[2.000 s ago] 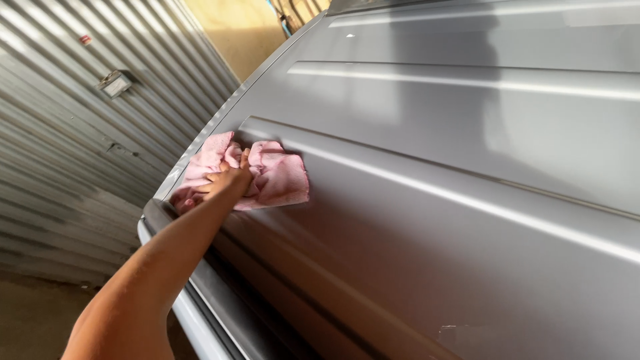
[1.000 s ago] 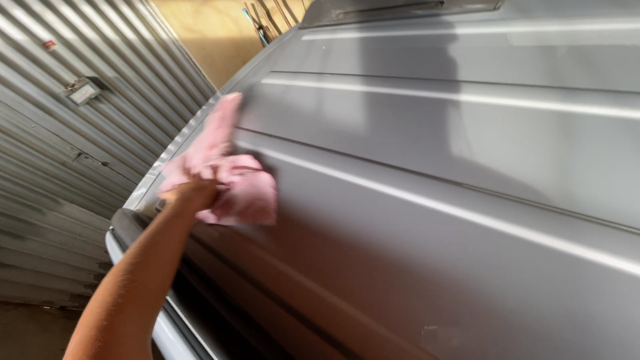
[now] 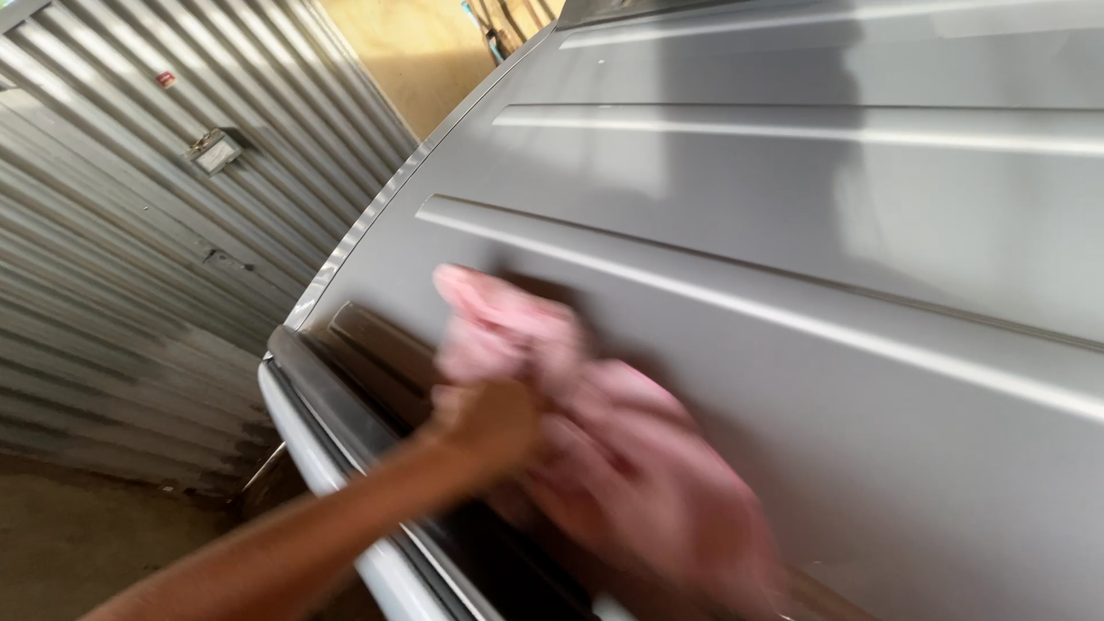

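Note:
My left hand (image 3: 496,427) reaches in from the lower left, blurred by motion, with its fingers shut on a pink cloth (image 3: 664,483). Part of the cloth bunches up beyond the knuckles, and the rest trails to the lower right. Both are over the silver-grey ribbed roof of a vehicle (image 3: 759,345), close to its side edge; blur hides how much of the cloth touches the metal. My right hand is not in view.
A dark trim strip (image 3: 349,414) runs along the roof's near side, above a pale door frame (image 3: 302,431). A corrugated metal wall (image 3: 112,216) with a small box (image 3: 215,152) stands at the left, beside a yellowish wall (image 3: 414,56).
My left hand has moved from near the roof's far left corner to the right and nearer, keeping hold of the pink cloth. The cloth was bunched near that corner and now trails out.

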